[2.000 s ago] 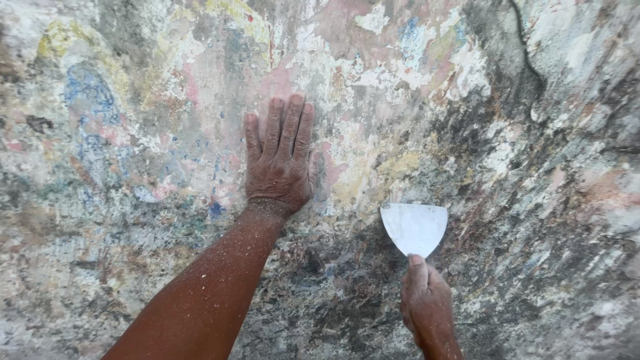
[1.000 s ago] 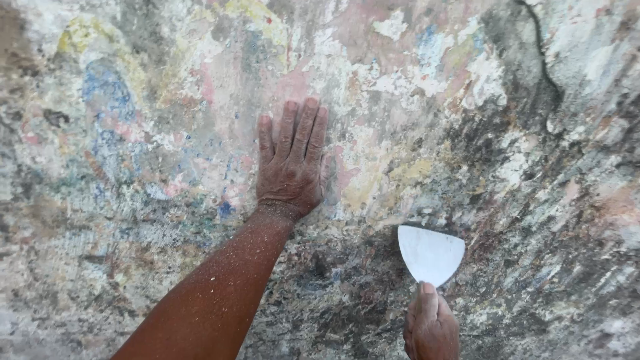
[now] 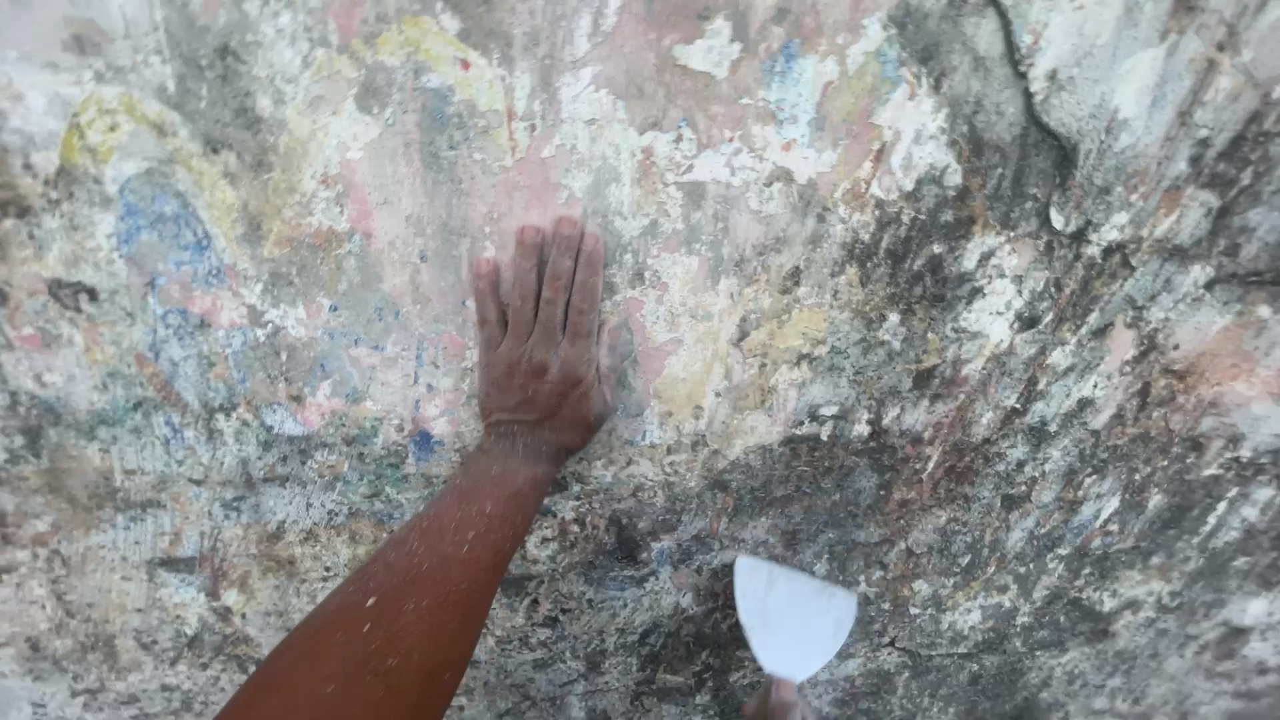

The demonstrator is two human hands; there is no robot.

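Observation:
My left hand (image 3: 545,340) lies flat, palm against a weathered wall (image 3: 760,240) with patchy, peeling paint, its fingers pointing up and slightly apart. Pale dust covers the hand and forearm. At the bottom edge of the view, my right hand (image 3: 778,702) holds a scraper with a wide, flared, light-coloured blade (image 3: 795,618). The blade points up, in front of a dark part of the wall. Only a little of the right hand shows, and the scraper's handle is mostly hidden. Whether the blade touches the wall I cannot tell.
A dark crack (image 3: 1030,95) runs down the upper right of the wall. Flaking patches of white, yellow, pink and blue paint spread over the upper and left parts, and rough, dark grey surface covers the lower right.
My right hand and the scraper have moved down, so that most of the hand is now out of view. My left hand stays flat on the wall.

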